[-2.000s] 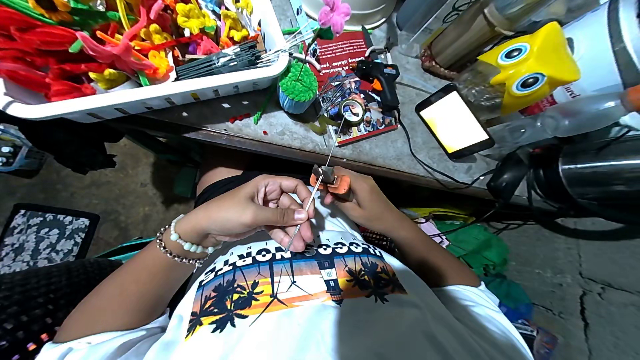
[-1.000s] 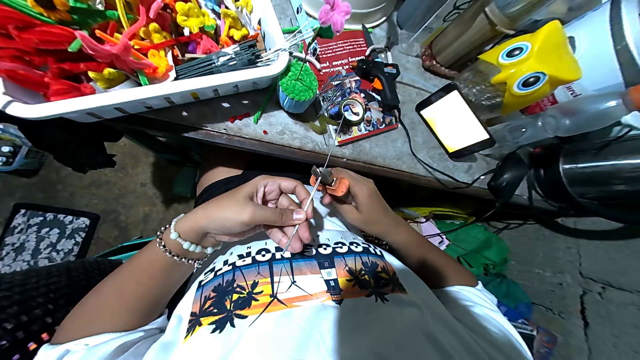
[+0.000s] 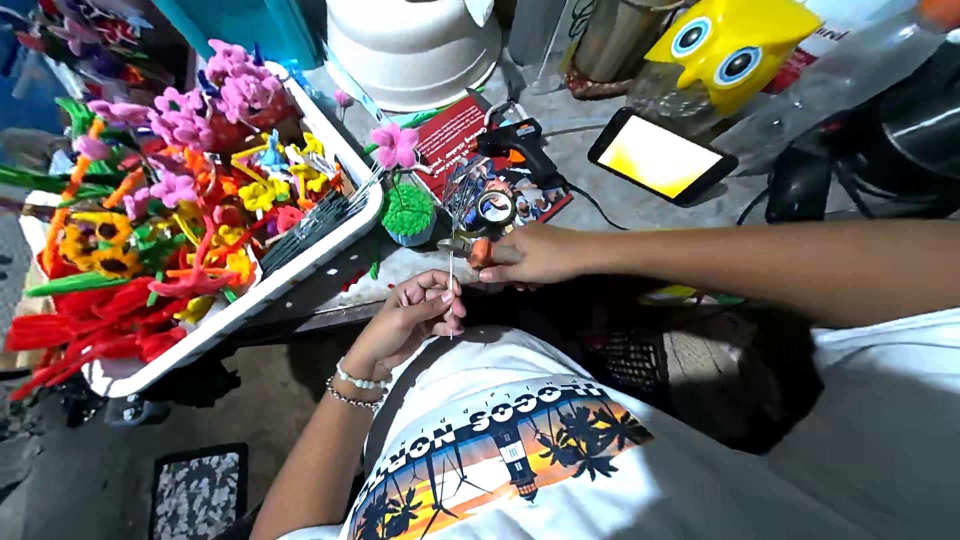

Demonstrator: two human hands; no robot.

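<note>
Between its thumb and fingers my left hand (image 3: 424, 307) pinches a thin pale stem (image 3: 451, 281), which points up toward the table. My right hand (image 3: 536, 255) is closed around orange-handled pliers or cutters (image 3: 478, 253), whose metal jaws lie at the stem's upper part. Just beyond them are a bundle of thin wires (image 3: 461, 199) and a roll of tape (image 3: 496, 206). A green fuzzy ball in a small blue pot (image 3: 409, 214) stands left of the wires, with a pink fuzzy flower (image 3: 394, 145) above it.
A white plastic basket (image 3: 315, 244) of pipe-cleaner flowers and dark wires fills the left. On the table lie a black glue gun (image 3: 525, 146) with its cord, a red printed booklet (image 3: 454, 139) and a lit phone (image 3: 662, 156). A yellow owl-like figure (image 3: 731, 52) is behind.
Both hands, with the stem and the tool, have moved up to the table edge, near the wires. The view has shifted and shows more of the basket.
</note>
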